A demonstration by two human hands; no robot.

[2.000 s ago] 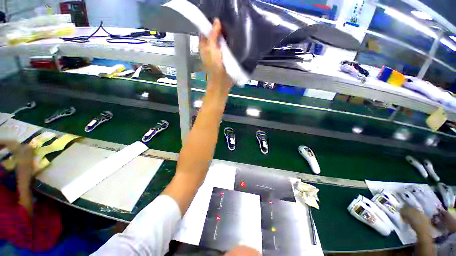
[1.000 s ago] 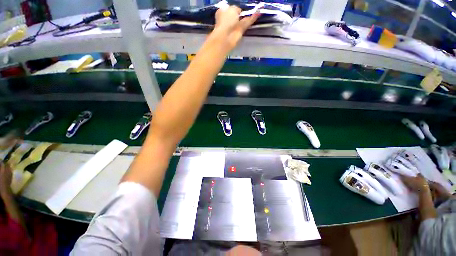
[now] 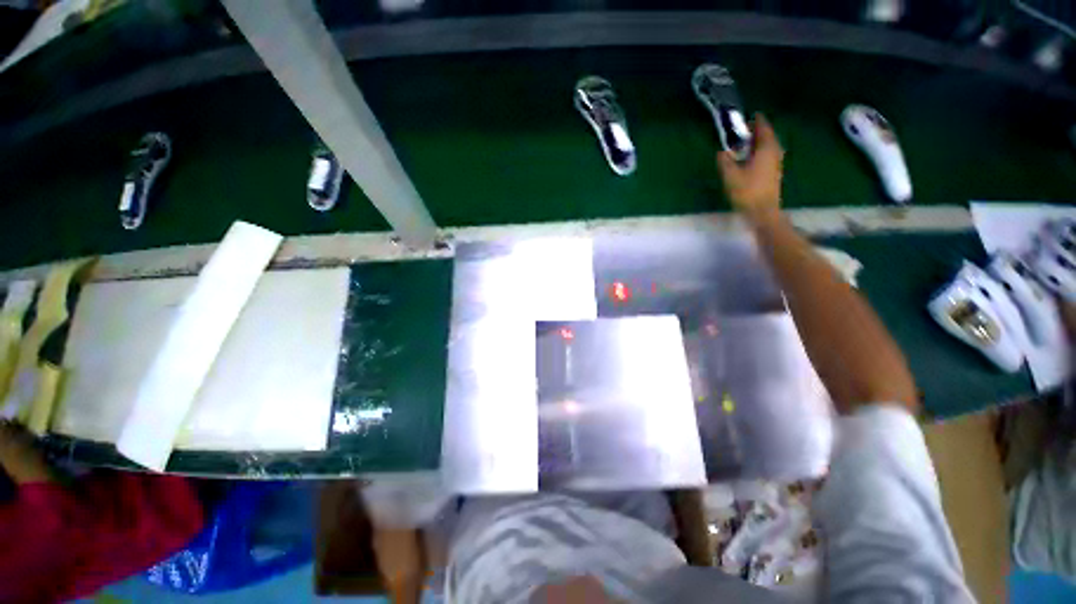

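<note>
My right hand [image 3: 753, 175] is over the belt, with thumb and fingers at the narrow handle end of an open unit [image 3: 715, 92]. The unit has a white rim, a dark inside and a white block in the handle. Another open unit [image 3: 605, 125] lies on the belt to its left. My left forearm [image 3: 399, 564] hangs at the lower edge of the picture, and its hand is out of view. Printed sheets [image 3: 619, 401], grey and white with red marks, lie on the bench in front of me.
A closed white unit [image 3: 878, 151] lies right on the belt [image 3: 496, 153]. A grey upright [image 3: 342, 112] stands left of centre. White units [image 3: 979, 316] lie at the right bench by a neighbour's arm. A box [image 3: 765, 533] of white parts is below. A red sleeve [image 3: 94, 531] shows left.
The view has dropped from the shelf to the bench and belt. My left arm has come down from the dark sheets on the shelf. My right hand has appeared at an open unit.
</note>
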